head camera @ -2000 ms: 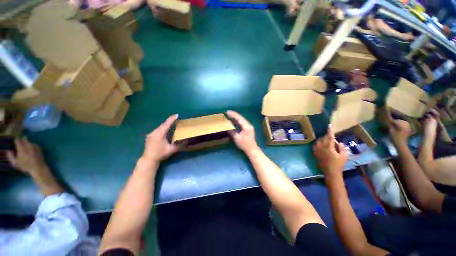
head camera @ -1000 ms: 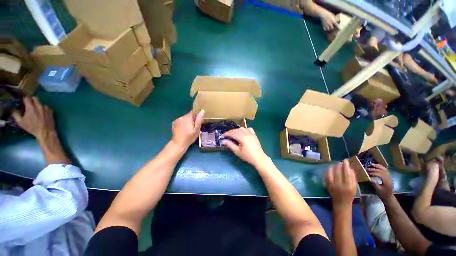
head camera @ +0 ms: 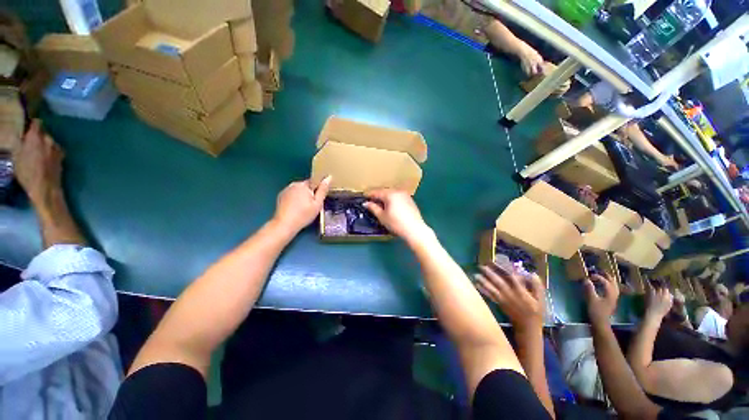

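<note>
An open mailer box (head camera: pixel 355 239) stands on the green bench in front of me, its lid (head camera: pixel 367 168) raised at the back. Inside lie a dark cable bundle (head camera: pixel 338 202), a greyish-purple shiny piece (head camera: pixel 336 222) at left and a black block (head camera: pixel 363 221) at right. My left hand (head camera: pixel 300 203) grips the box's left side near the lid, thumb up at the lid's edge. My right hand (head camera: pixel 396 212) is at the box's right side with its fingertips over the contents; whether they pinch anything is hidden.
Stacked open cartons (head camera: pixel 185 86) and a pale-blue plastic container (head camera: pixel 80 93) stand at left. A neighbour's hand (head camera: pixel 39 164) is at far left. At right, other people's hands work at open boxes (head camera: pixel 538 225) near a pale-legged shelf (head camera: pixel 567 148).
My right hand has moved slightly up to the box's right rear. A black block now shows at the right inside. The neighbour's box at right has shifted nearer the front edge.
</note>
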